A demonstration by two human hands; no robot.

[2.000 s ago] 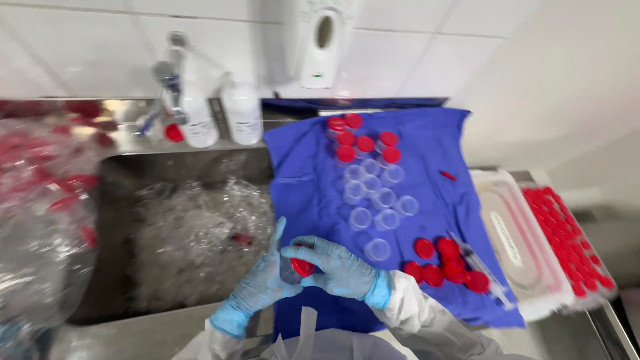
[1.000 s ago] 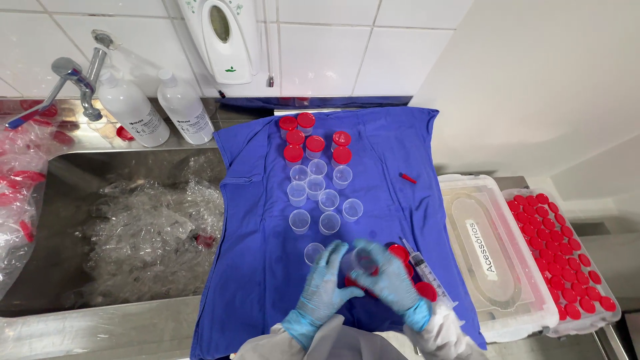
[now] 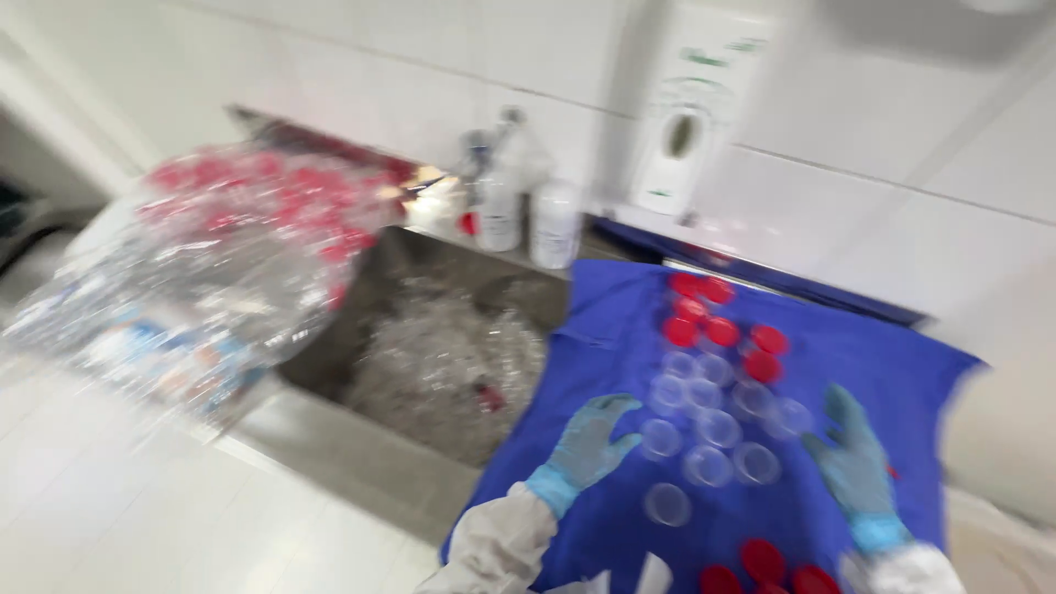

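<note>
Over a blue cloth (image 3: 619, 379), both my hands wear light blue gloves and hold nothing. My left hand (image 3: 590, 441) is apart-fingered at the left edge of a group of open clear plastic cups (image 3: 716, 427). On the group's right side is my right hand (image 3: 850, 454), its fingers also spread. Behind the open cups stand several cups with red lids (image 3: 722, 332). One clear cup (image 3: 667, 504) sits nearer to me than the others. Several loose red lids (image 3: 762, 561) lie at the bottom edge of the view, partly cut off. Motion blurs the picture.
Left of the cloth, a steel sink (image 3: 322, 355) holds crumpled clear plastic (image 3: 445, 371). A clear bag with red lids (image 3: 247, 223) lies beyond it. Two white bottles (image 3: 554, 224) and a faucet (image 3: 477, 153) stand behind the sink. A white dispenser (image 3: 681, 136) hangs on the tiled wall.
My hands were close together, at a cup and a red lid, one second ago; now they are apart and empty. The view has swung left.
</note>
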